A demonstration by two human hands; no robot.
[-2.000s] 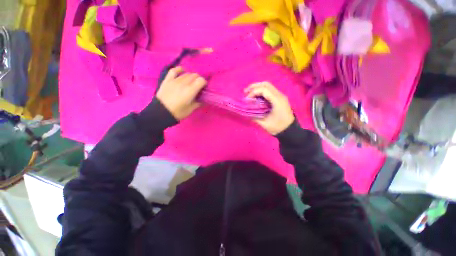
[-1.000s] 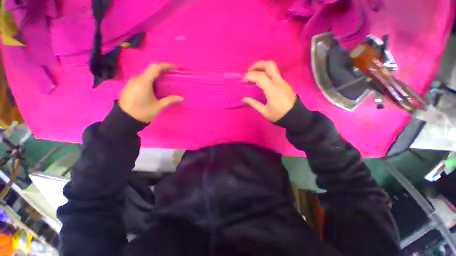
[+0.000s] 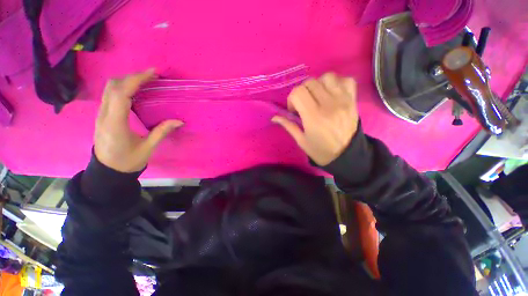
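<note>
A stack of curved pink bands (image 3: 217, 95) lies fanned on the pink table cover (image 3: 243, 150), with pale edge lines along its far side. My left hand (image 3: 124, 124) is at the stack's left end, thumb and fingers spread around it and partly blurred. My right hand (image 3: 325, 115) is at the right end, its fingers curled and its thumb below, pinching the end of the bands. The stack is nearly the colour of the cover, so its near edge is hard to make out.
A steam iron (image 3: 411, 69) with an orange-brown handle stands at the right. Magenta pieces (image 3: 443, 17) overlap its far edge. A dark strip (image 3: 55, 78) and magenta cut pieces (image 3: 63, 32) lie at the far left. The table's near edge runs by my body.
The bunched bands held between my hands are now down on the cover and spread out. My hands are farther apart. The view has shifted, and the yellow heap is out of sight.
</note>
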